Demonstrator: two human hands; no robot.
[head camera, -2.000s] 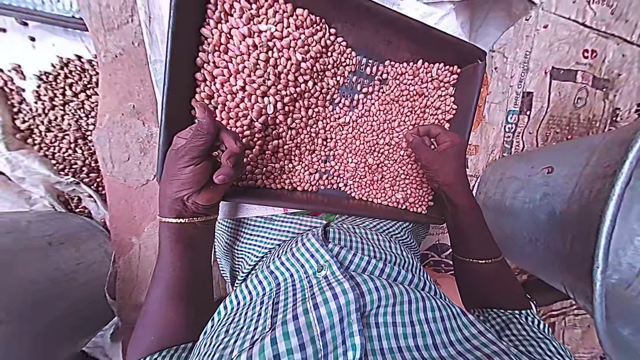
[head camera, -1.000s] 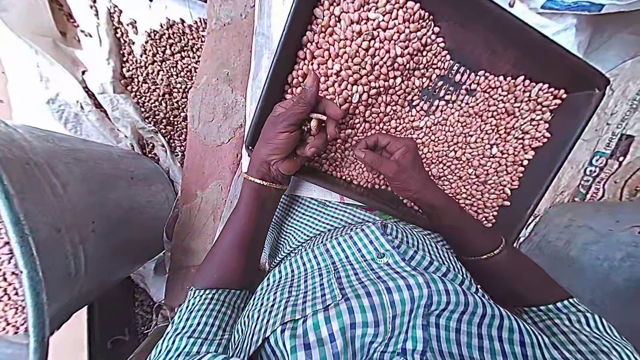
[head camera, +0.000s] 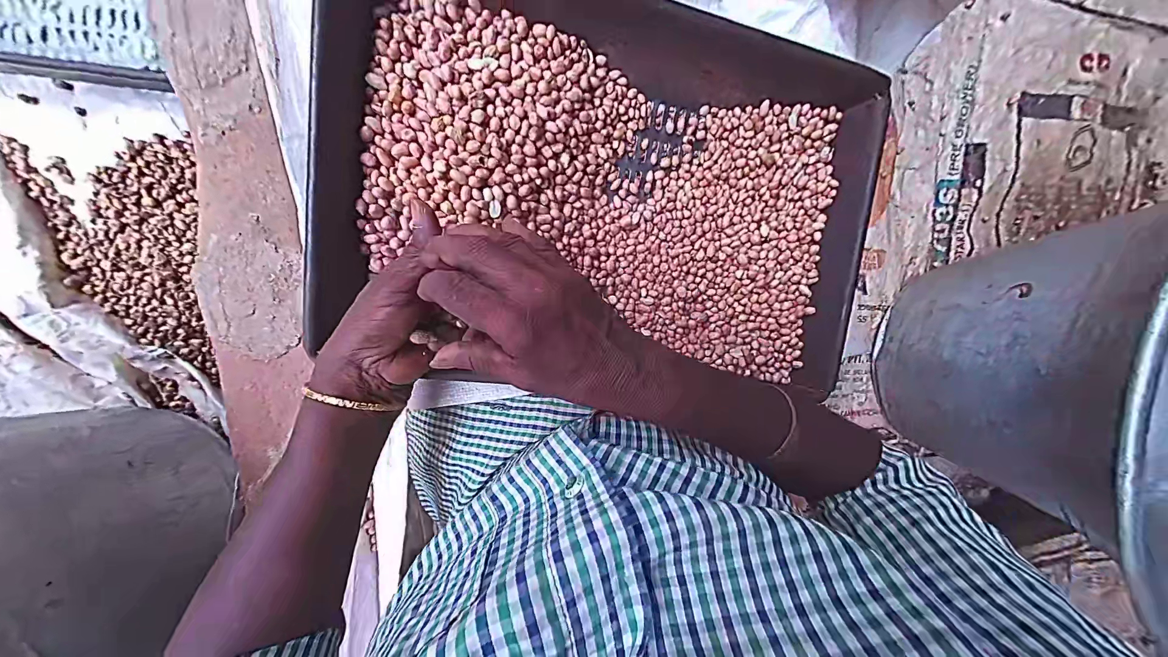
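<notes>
A dark rectangular tray (head camera: 871, 210) lies in front of my body, holding shelled peanuts. Larger pink peanuts (head camera: 474, 119) are heaped on its left side, and a layer of smaller ones (head camera: 730, 237) spreads over the right. Between them a bit of the tray's slotted bottom (head camera: 652, 146) shows. My left hand (head camera: 383, 315) is at the tray's near left corner, palm up and partly curled around a few kernels. Over it lies my right hand (head camera: 529, 315), its fingers against the left fingers; whether it holds a kernel is hidden.
Brown kernels (head camera: 146, 246) lie on white sheeting at the left, beyond a reddish stone ledge (head camera: 246, 228). A grey metal container (head camera: 109, 520) stands at the lower left, and another (head camera: 1013, 365) at the right. Printed sacking (head camera: 1031, 137) covers the ground at the right.
My right hand has moved from over the peanuts onto my left hand. Kernels showed in my left hand a second ago and are now mostly covered. The view has swung.
</notes>
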